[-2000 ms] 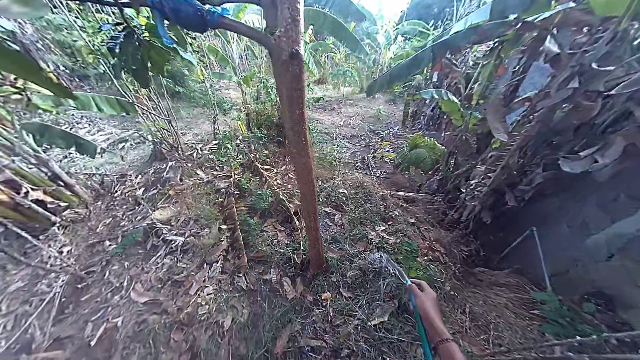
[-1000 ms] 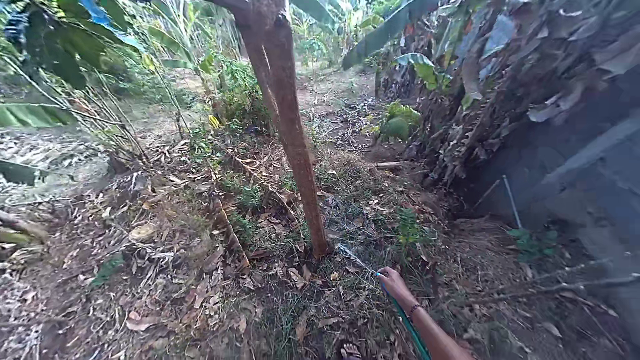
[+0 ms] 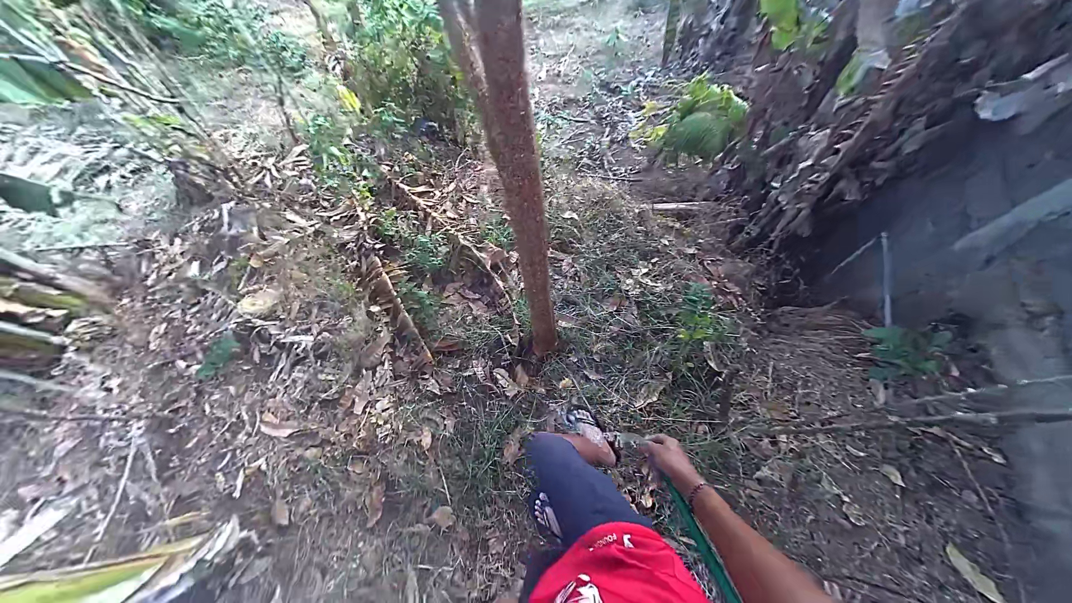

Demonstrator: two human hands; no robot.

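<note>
My right hand point(image 3: 667, 459) is closed around the end of a green hose point(image 3: 702, 544), low in the view and right of my legs. Water sprays from the hose end toward my sandaled foot point(image 3: 586, 427). The hose runs back beneath my forearm, which has a dark bracelet at the wrist. Just beyond the foot rises a slim brown tree trunk point(image 3: 529, 218), its base among dry leaves. My left hand is out of the frame.
Dry leaf litter point(image 3: 335, 419) and grass cover the ground. A grey wall point(image 3: 980, 251) stands at the right, with dried banana leaves point(image 3: 837, 142) hanging over it. Thin branches point(image 3: 938, 417) lie at the lower right. A fallen banana stalk point(image 3: 394, 310) lies left of the trunk.
The view has tilted down, so my legs and red shirt now show. The water falls near my foot, where a second ago it reached toward the trunk's base.
</note>
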